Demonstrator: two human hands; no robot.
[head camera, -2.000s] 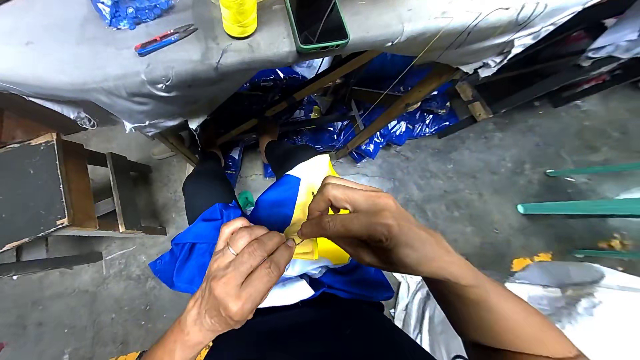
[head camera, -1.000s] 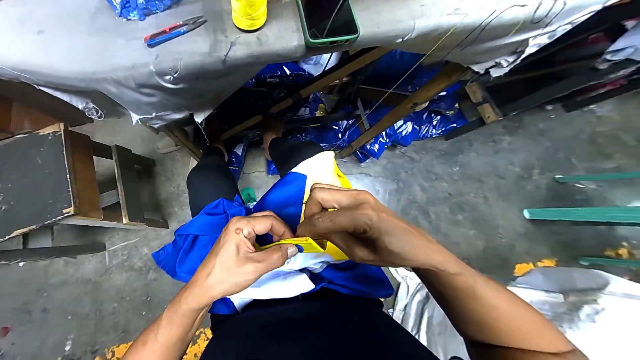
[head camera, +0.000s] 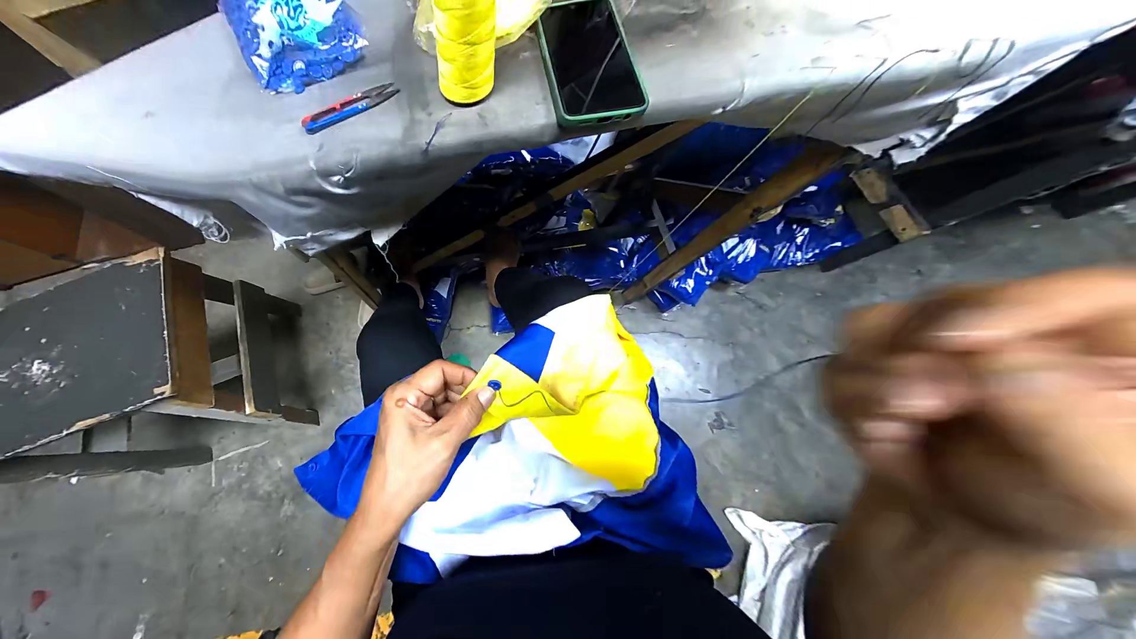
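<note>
A blue, white and yellow garment (head camera: 612, 435) lies across my lap. My left hand (head camera: 430, 426) pinches its yellow edge between thumb and fingers, right beside a small blue button (head camera: 494, 386). Dark thread (head camera: 532, 395) curves over the yellow cloth from the button, and a strand (head camera: 754, 386) also runs through the air to my right hand. Blurred and raised at the far right, my right hand (head camera: 958, 399) has its fingers closed together, apart from the garment. Whether a needle is between them cannot be seen.
On the cloth-covered table (head camera: 204, 124) are a bag of blue buttons (head camera: 297, 44), thread snips (head camera: 351, 108), a yellow thread cone (head camera: 465, 53) and a phone (head camera: 593, 62). Blue plastic packages (head camera: 737, 257) lie beneath, among wooden braces (head camera: 737, 217). A wooden stool (head camera: 186, 333) stands left.
My right hand has pulled away from the garment, far to the right, with thread stretched out behind it. My left hand still holds the yellow edge, where the blue button now shows plainly.
</note>
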